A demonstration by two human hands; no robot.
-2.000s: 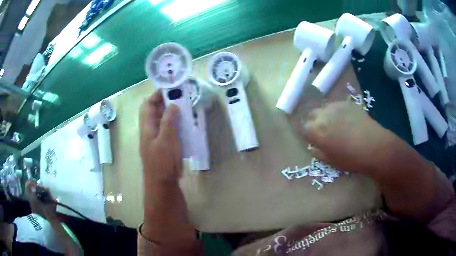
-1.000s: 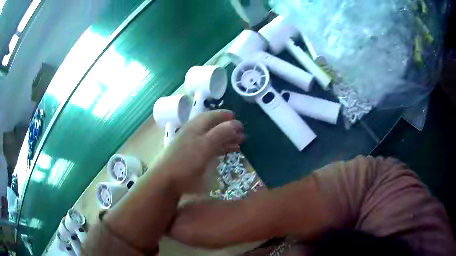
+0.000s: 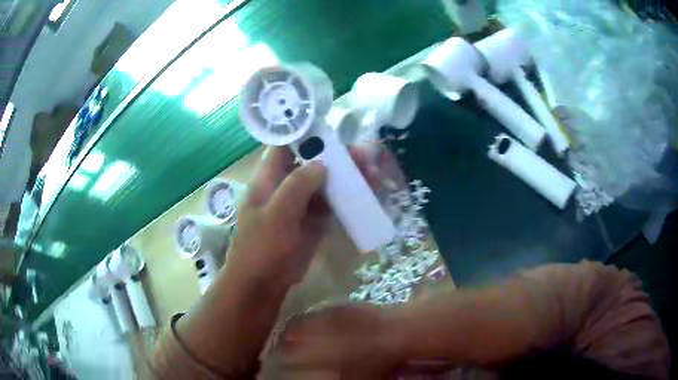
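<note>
My left hand point(image 3: 268, 215), with a dark band at the wrist, holds a white handheld fan point(image 3: 349, 197) by its upper handle. The spoked grille faces me, and the dark oval window is beside my thumb. My right hand point(image 3: 320, 341) is low at the centre, blurred, its fingers not clear; I cannot tell whether it holds anything. A pile of tiny white button pieces point(image 3: 398, 274) lies on the brown board point(image 3: 438, 260), right of the held handle.
A loose handle cover point(image 3: 535, 172) lies on the dark green surface point(image 3: 483, 215). Fans with plain heads point(image 3: 455, 67) lie beyond it, beside a clear plastic bag point(image 3: 624, 96). More fans point(image 3: 189, 237) lie at left. The shiny green conveyor point(image 3: 334, 37) runs behind the board.
The fan that lay on the dark surface is gone from there, and my left hand now holds a fan up. The loose cover remains. My right hand is low and blurred.
</note>
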